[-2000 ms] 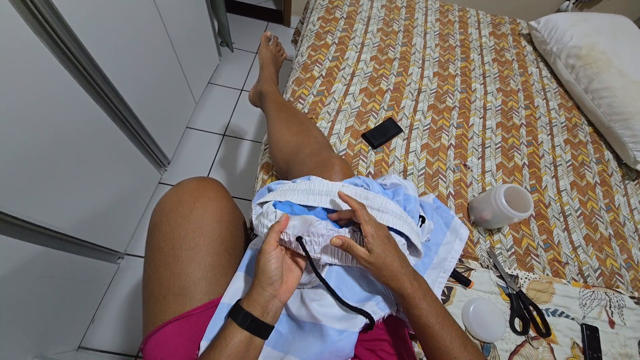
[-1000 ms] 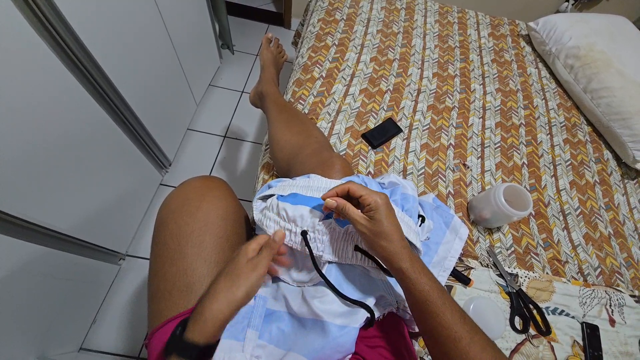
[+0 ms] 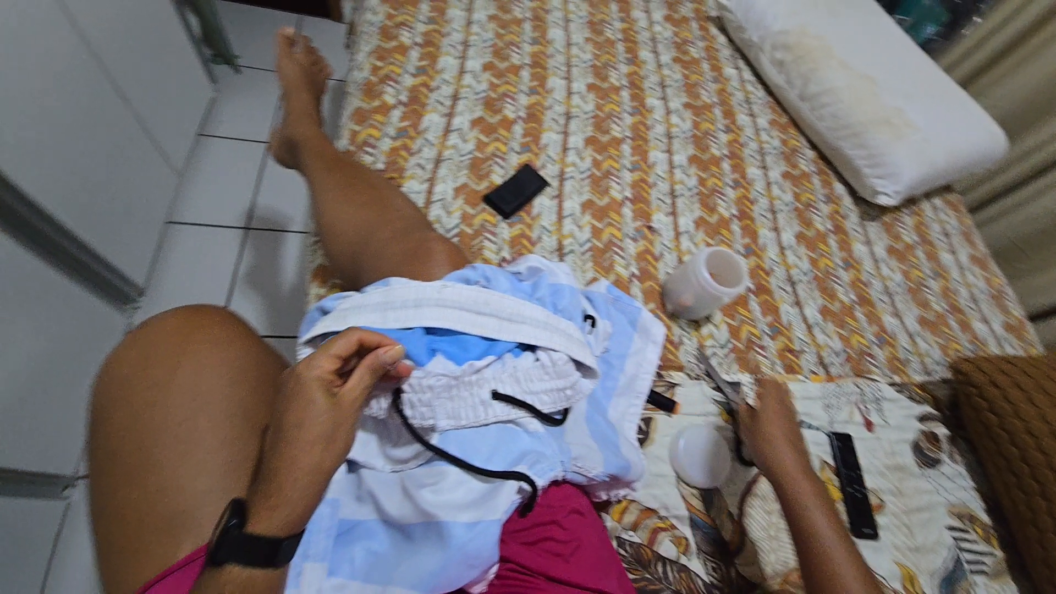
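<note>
Light blue and white striped shorts with a gathered elastic waistband and a black drawstring lie across my lap. At the left end of the waistband, my left hand has thumb and fingertips pinched together; whether cloth or something thin is between them is hard to tell. My right hand is over the scissors on the bed, its fingers on the handle area, which they largely hide. The blades point up and left. Beside that hand lies a round white lid.
An open white plastic jar and a black rectangular object are on the patterned bedspread. Farther right lie a black remote-like object and a brown textured cushion. A white pillow rests at the upper right.
My right hand has left the waistband and moved right to the scissors. My left hand, lower left of the waistband a second ago, is now at its left end. The view has shifted right.
</note>
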